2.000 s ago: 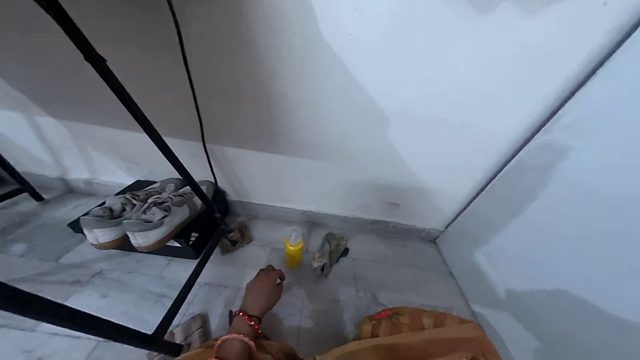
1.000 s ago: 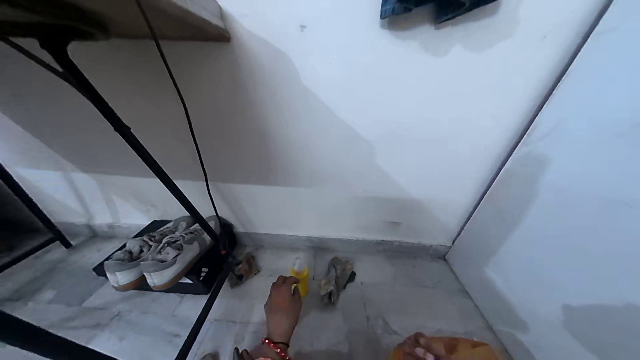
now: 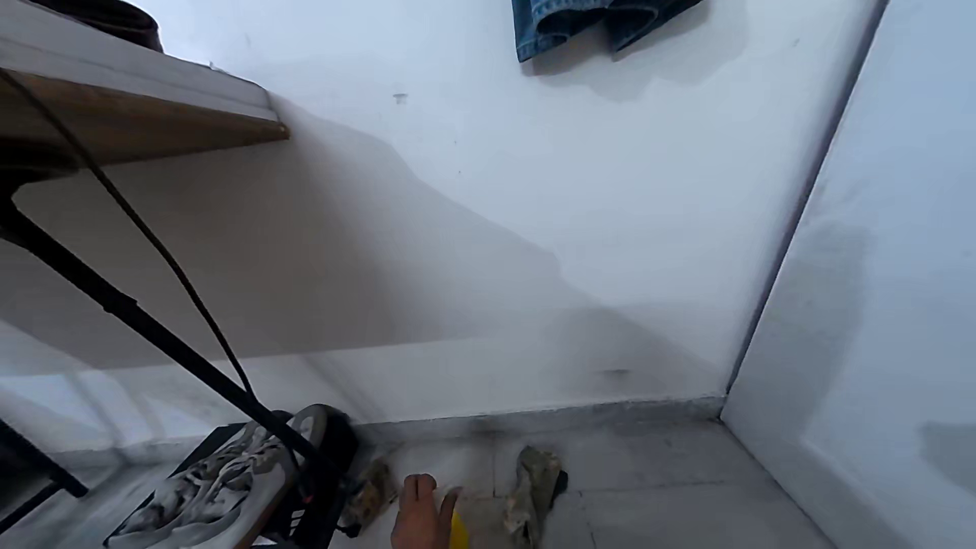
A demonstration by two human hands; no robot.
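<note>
At the bottom edge, my left hand point(image 3: 424, 512) is closed around the upper part of a yellow plastic bottle point(image 3: 459, 532); a pale tip shows between fingers and thumb, and the lower bottle is cut off by the frame. A crumpled greyish-green cloth piece point(image 3: 534, 492) lies on the floor to the right of the hand. To its left is a crumpled brownish cloth piece point(image 3: 370, 496). My right hand is out of view.
Grey-white sneakers point(image 3: 229, 488) rest on a black box beside a black metal table leg point(image 3: 175, 343). A black cable point(image 3: 164, 252) hangs there. Above left is a wooden tabletop edge point(image 3: 191, 126); denim point(image 3: 579, 19) hangs on the wall. A pale panel point(image 3: 900, 305) stands at right.
My left hand has moved from beside the yellow bottle onto it. My right hand, seen on orange cloth a second ago, has left the view. The view has tilted up.
</note>
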